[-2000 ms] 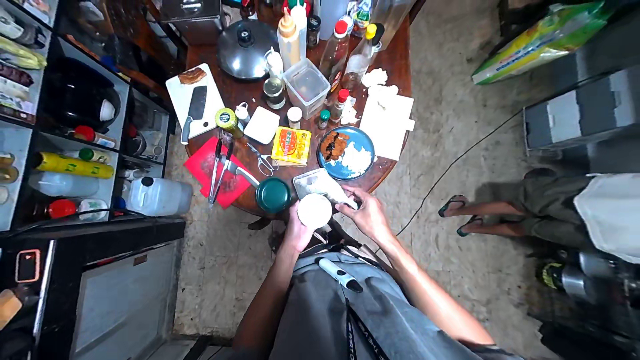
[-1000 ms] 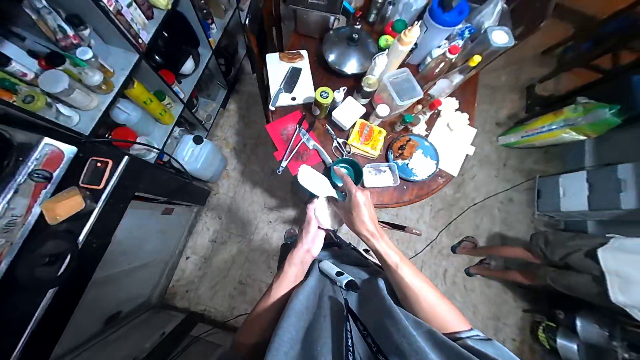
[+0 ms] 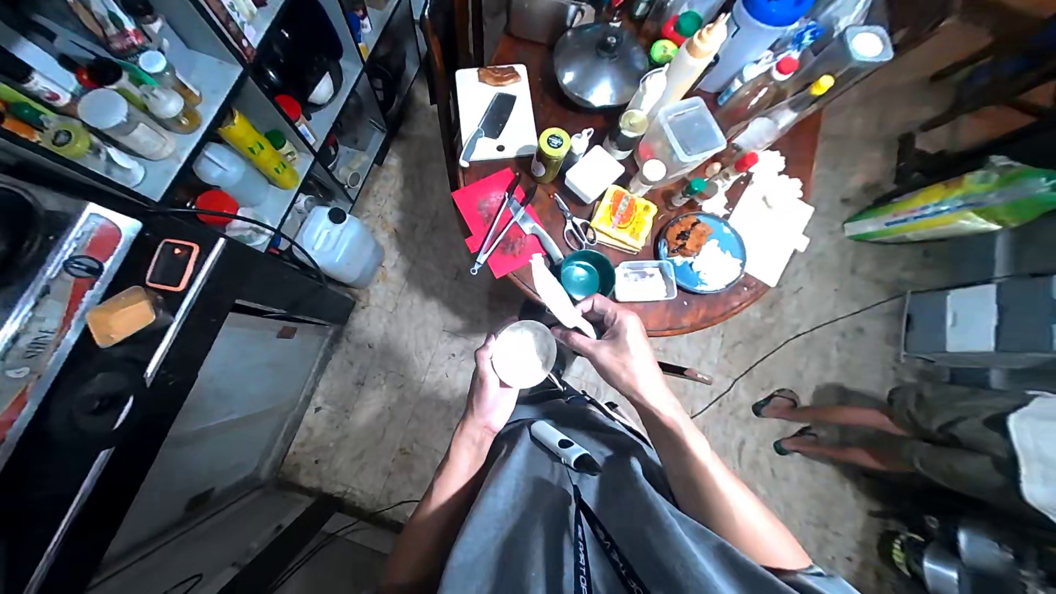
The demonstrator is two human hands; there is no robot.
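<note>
My left hand (image 3: 492, 388) holds a small round white bowl (image 3: 523, 354) in front of my body, off the table's edge. In my right hand (image 3: 615, 342) is a white, flat, elongated thing (image 3: 554, 293), perhaps a spatula or a cloth; its exact kind is not plain. It slants up and left past a green round bowl (image 3: 586, 274) at the table's edge. Beside that bowl lie a clear rectangular container (image 3: 645, 281) with white contents and a knife (image 3: 535, 229). A blue plate (image 3: 733, 280) bears browned food and white rice (image 3: 716, 262).
The round wooden table (image 3: 701, 312) also holds scissors (image 3: 575, 223), tongs (image 3: 495, 227), a white cutting board (image 3: 520, 124) with a cleaver (image 3: 492, 124), a lidded pan (image 3: 601, 66) and several bottles. Shelves (image 3: 190, 99) stand left. A person (image 3: 932, 421) is at the right.
The view has swung right since two seconds ago. One second ago both hands were close together near the green bowl; now the round bowl and the elongated white thing are apart.
</note>
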